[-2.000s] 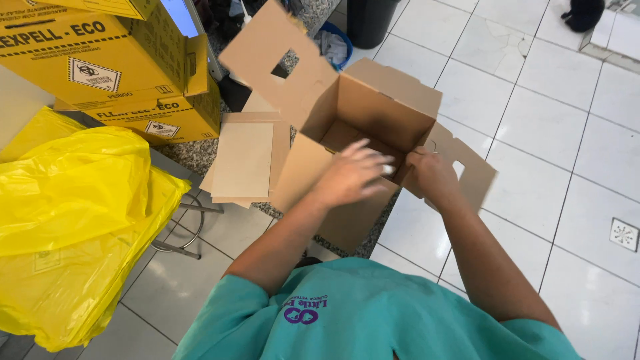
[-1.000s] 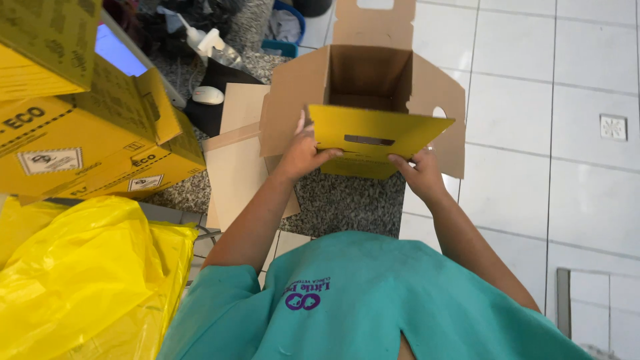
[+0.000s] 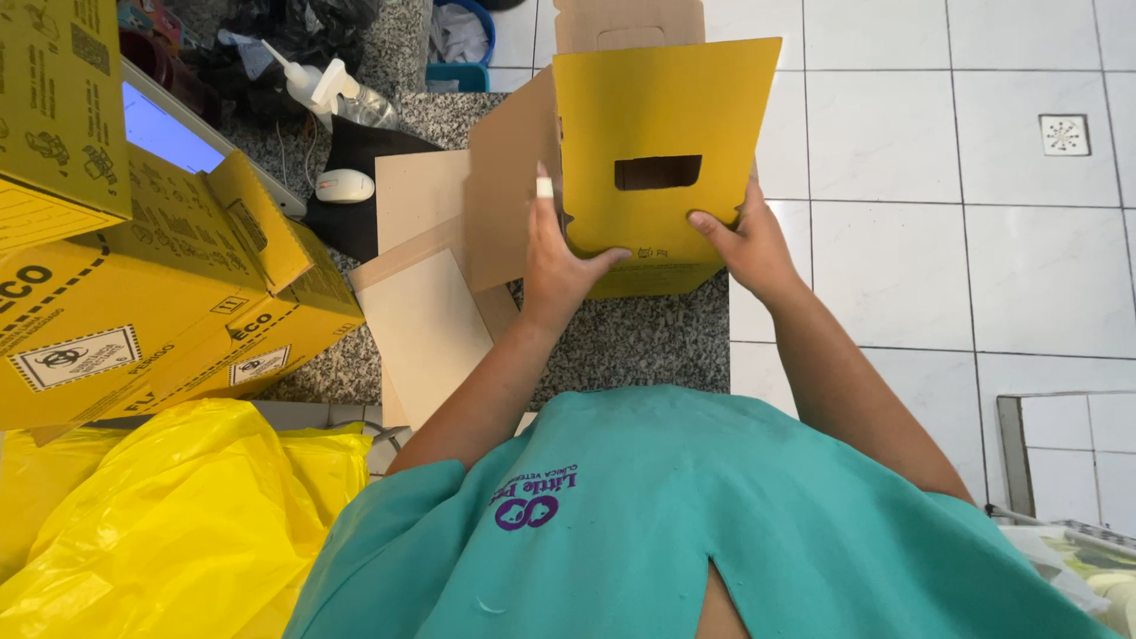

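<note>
A yellow cardboard box (image 3: 657, 115) with a brown inside stands on the granite counter in front of me. Its near flap, with a rectangular hand slot, lies over the opening, while a brown side flap (image 3: 510, 177) spreads out to the left and another brown flap (image 3: 630, 22) extends at the far side. My left hand (image 3: 564, 262) is at the box's left near corner, thumb on the yellow face and a finger with a white wrap pointing up. My right hand (image 3: 750, 235) grips the right near edge, its thumb on the yellow face and its other fingers mostly hidden.
Loose cardboard pieces (image 3: 426, 328) lie left of the box on the granite counter (image 3: 643, 355). Beyond them are a white computer mouse (image 3: 344, 185), spray bottle (image 3: 359, 98) and black bags. Yellow boxes (image 3: 177, 293) and yellow plastic bags (image 3: 186, 497) are at left; tiled floor at right.
The yellow near flap has swung up and away from me over the opening, which showed a second ago. Two seconds ago my hands were at the open box's brown inner side.
</note>
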